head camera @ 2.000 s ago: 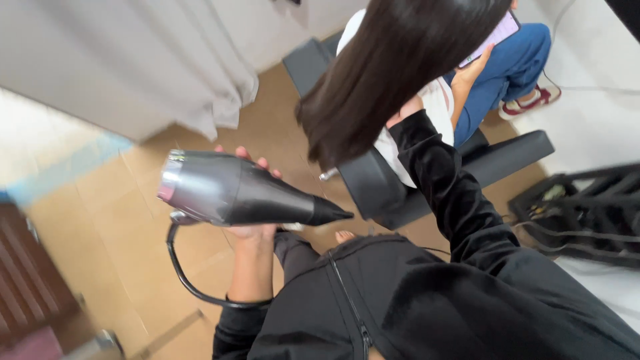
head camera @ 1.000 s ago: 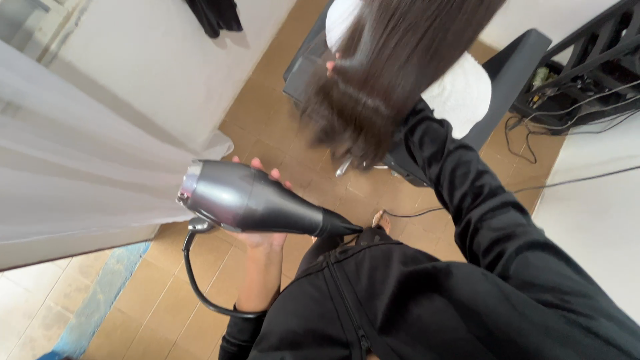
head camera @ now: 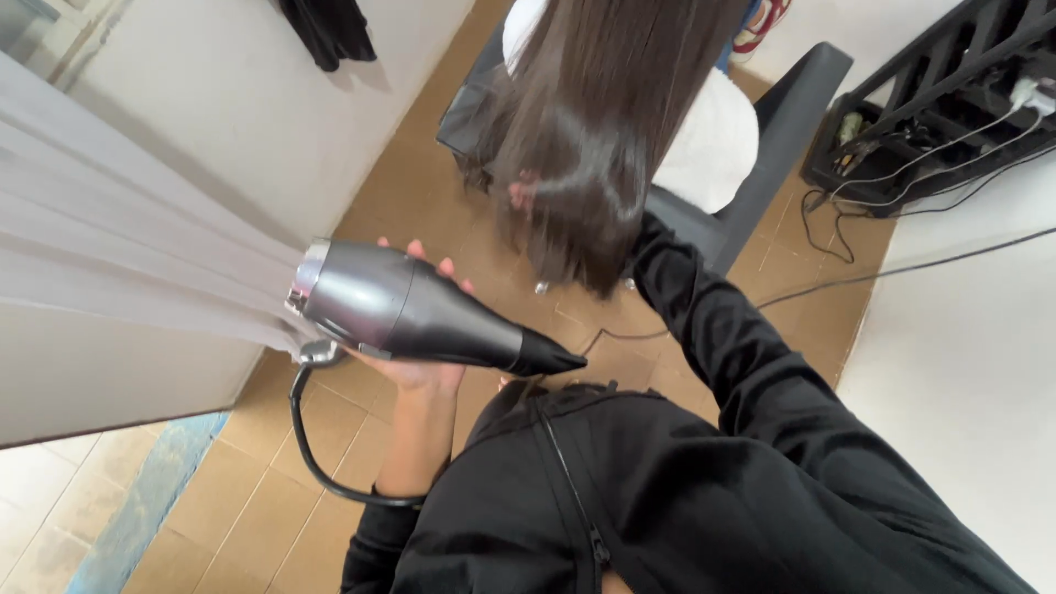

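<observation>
A grey and black hair dryer point(head camera: 412, 309) lies across my left hand point(head camera: 425, 363), whose fingers wrap its barrel from beneath. Its narrow black nozzle points right, just above the front of my black zip jacket. Long dark brown hair point(head camera: 594, 157) of a seated person hangs at top centre, its ends loose and partly blurred. My right arm reaches up behind this hair. Of my right hand point(head camera: 521, 194) only some fingertips show through the strands at the left side; the rest is hidden, so its grip is unclear. A white towel point(head camera: 714, 148) lies behind the hair.
The person sits in a black chair point(head camera: 784, 132). At the right stands a black rack point(head camera: 916, 107) with cables, and a dark cord point(head camera: 907, 268) crosses the tiled floor. A pale curtain point(head camera: 140, 198) hangs at the left, near a black cloth point(head camera: 330, 33) by the wall.
My right hand, seen beside the hair two seconds ago, is now mostly behind it, and the hair is spread wider. My left hand still holds the dryer. The view has shifted; the phone is out of sight.
</observation>
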